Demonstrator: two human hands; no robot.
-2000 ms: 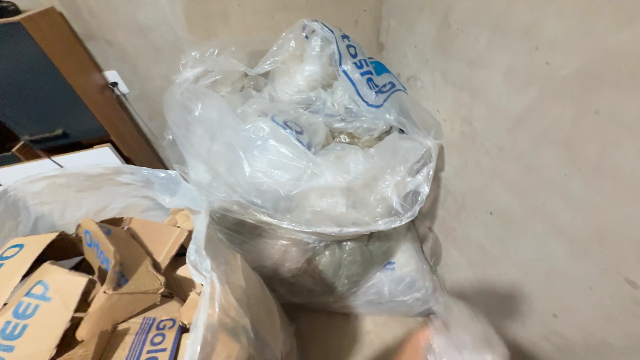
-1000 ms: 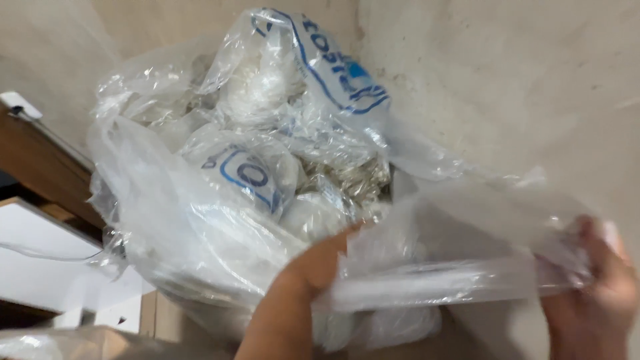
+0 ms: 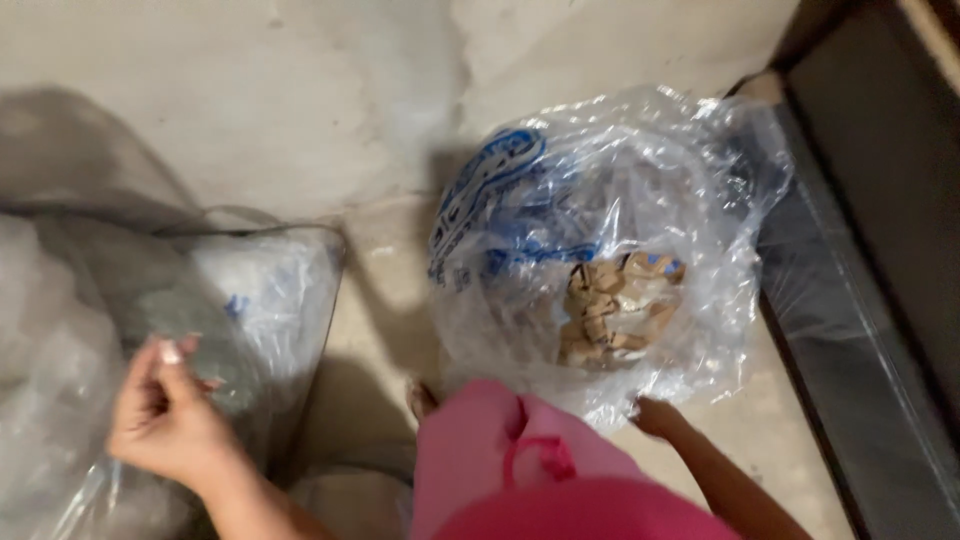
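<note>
A large clear plastic bag (image 3: 510, 330) with blue print stands wide-mouthed on the floor in front of my legs, crumpled brown paper or cardboard pieces (image 3: 600, 307) lying at its bottom. My right hand (image 3: 656, 416) is at the near rim of this bag; its fingertips are hidden or blurred, so its grip cannot be told. At the left, my left hand (image 3: 161, 412) is raised with curled fingers, thumb near the fingertips, over a filled translucent bag (image 3: 45, 360). Whether something thin is between those fingers cannot be told.
Another clear bag with white contents (image 3: 277, 300) rests by the wall at the left. The concrete wall (image 3: 300, 97) runs across the top. A dark panel with a wooden edge (image 3: 862, 300) stands along the right. My foot (image 3: 421, 400) is on the floor beside the open bag.
The view has swung far, from the filled bag to the open bag by my legs. The clear plastic stretched between my hands a second ago is no longer seen there; my hands are now wide apart.
</note>
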